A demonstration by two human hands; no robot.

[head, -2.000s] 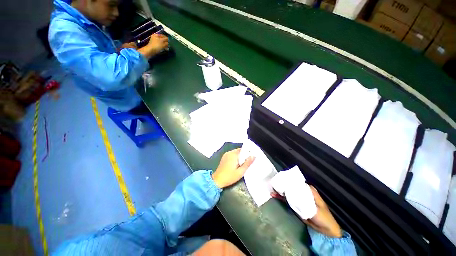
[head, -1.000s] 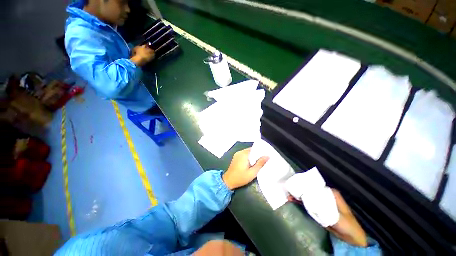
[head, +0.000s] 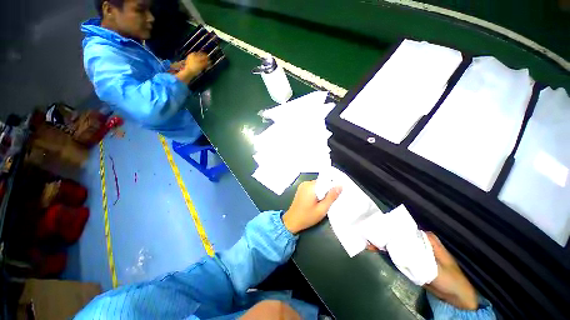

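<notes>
My left hand (head: 310, 205) pinches the upper end of a flat white protective bag (head: 347, 214) at the bench edge, thumb on top. My right hand (head: 449, 275) holds a crumpled white wiping cloth (head: 409, 249) against the bag's lower right side. Whether a screen is inside the bag cannot be told. Loose white bags (head: 294, 140) lie heaped beyond my left hand. Stacked black trays (head: 400, 152) stand to the right; the top one shows white-bagged pieces (head: 476, 119) in its slots.
A white bottle (head: 275, 82) with a dark top stands behind the loose bags on the dark green bench (head: 234, 122). A person in a blue smock (head: 130, 81) works at the far left with a black slotted tray (head: 208, 55). A blue stool (head: 200, 160) stands below.
The view has shifted, so the bench and trays sit differently in the picture. Both hands keep nearly the same hold on the bag and cloth. The other person's hand has moved at the black tray.
</notes>
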